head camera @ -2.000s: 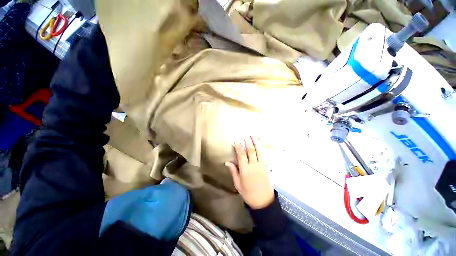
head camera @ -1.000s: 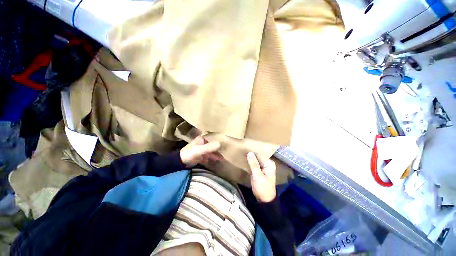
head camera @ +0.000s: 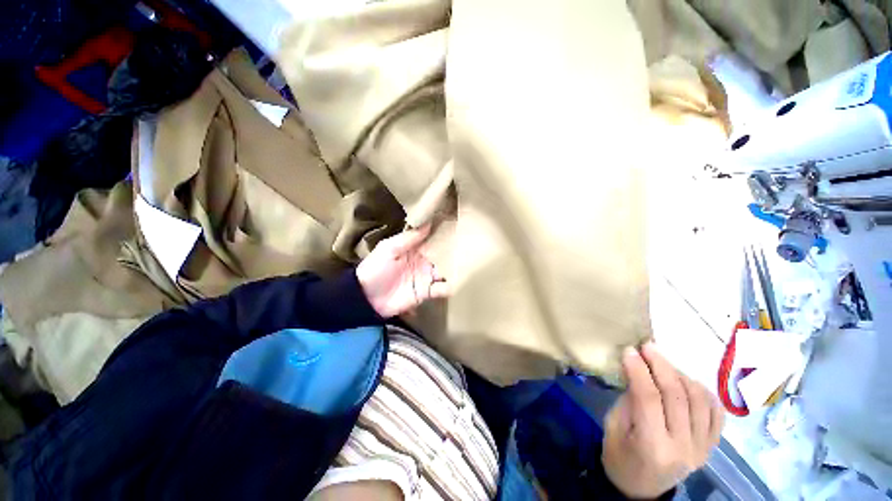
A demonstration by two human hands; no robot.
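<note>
A large tan garment panel (head camera: 548, 196) spreads from the white sewing table down over its front edge towards my lap. My right hand (head camera: 665, 421) pinches the panel's lower right corner beside the table edge. My left hand (head camera: 401, 279) is palm up at the panel's left side, near my lap. Its fingertips are partly hidden at the cloth, so I cannot tell if they grip it.
The white sewing machine head (head camera: 831, 122) stands at the upper right. Red-handled snips (head camera: 732, 377) lie beside it under white labels (head camera: 768, 362), near thread scraps (head camera: 787, 421). More tan cloth (head camera: 259, 210) is heaped at left. Orange-red scissor handles (head camera: 83, 68) show at upper left.
My right hand has moved right and down, drawing the panel's corner with it and spreading the cloth wider. My left hand has turned palm up. The view has shifted slightly.
</note>
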